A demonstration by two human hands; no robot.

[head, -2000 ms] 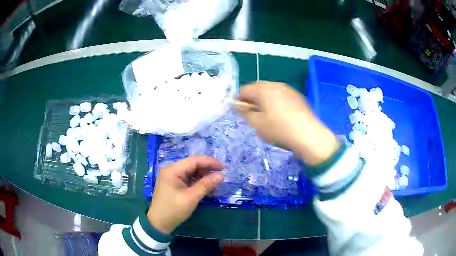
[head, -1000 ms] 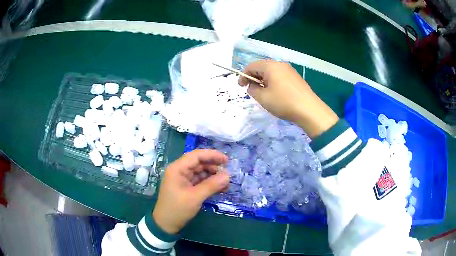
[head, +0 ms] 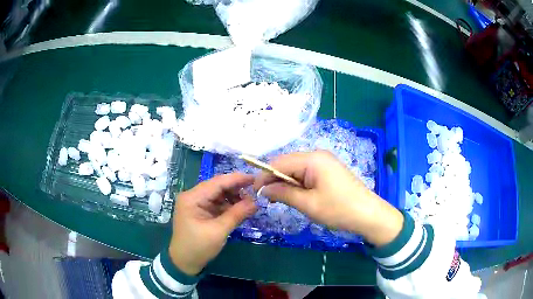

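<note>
My right hand (head: 330, 190) holds thin tan bamboo tweezers (head: 270, 169), which point up and left. My left hand (head: 204, 222) has its thumb and fingers curled around a small clear housing (head: 248, 194), which shows only faintly. Both hands' fingertips nearly meet above the blue crate (head: 381, 153), filled with clear, faintly purple housings (head: 345, 146). A small white edge (head: 261, 191) shows at the right fingertips; what it belongs to is unclear. The open bag of small white inserts (head: 251, 120) lies just behind the hands.
A clear ribbed tray (head: 70, 187) with many white blocks (head: 137, 149) is at left. A large blue bin (head: 494, 175) with translucent white covers (head: 447, 175) is at right. A crumpled bag of white parts (head: 263, 17) lies behind. A pale strip (head: 128, 38) crosses the green bench.
My right hand with the tweezers has come down from over the open insert bag to my left fingertips. My left hand stays over the crate's left part. The view has shifted.
</note>
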